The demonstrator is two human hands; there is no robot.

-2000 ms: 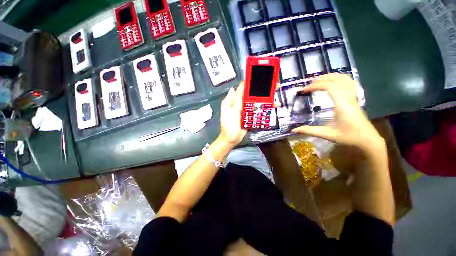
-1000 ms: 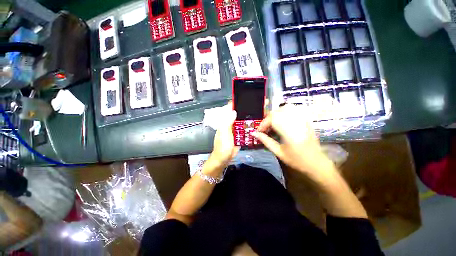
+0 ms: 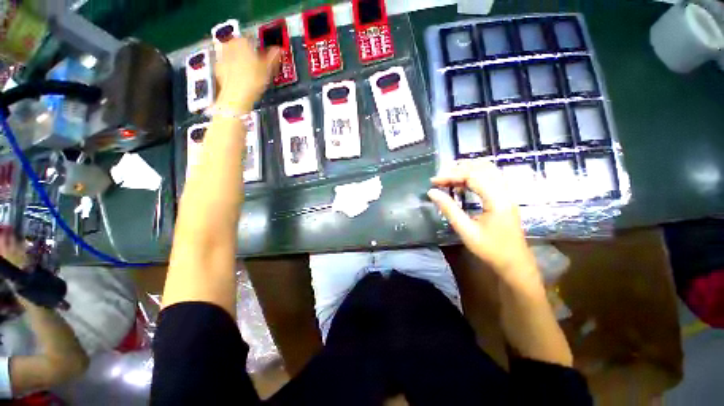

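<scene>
The clear phone tray (image 3: 238,189) holds red-fronted keypad phones (image 3: 320,44) and white-backed ones (image 3: 340,120). My left hand (image 3: 242,71) is over its back row. A white-backed phone's top (image 3: 225,32) shows beyond it, and its fingertips are beside a red phone (image 3: 274,40). My palm hides whether it grips either phone. My right hand (image 3: 468,198) is low at the lens tray's (image 3: 439,79) front left corner, thumb and finger close together. Something small and dark shows between them; I cannot tell whether it is held.
Crumpled white paper (image 3: 357,196) lies before the phone tray, beside thin tweezers (image 3: 298,212). Another white piece (image 3: 136,171) and a dark box-like device (image 3: 127,95) are left. A white cylinder (image 3: 684,36) is at the far right. Another person's arm (image 3: 48,349) is lower left.
My left hand has moved from the centre to the phone tray's back row, where a white-backed phone now shows. The red phone is gone from between my hands. My right hand stays near the lens tray.
</scene>
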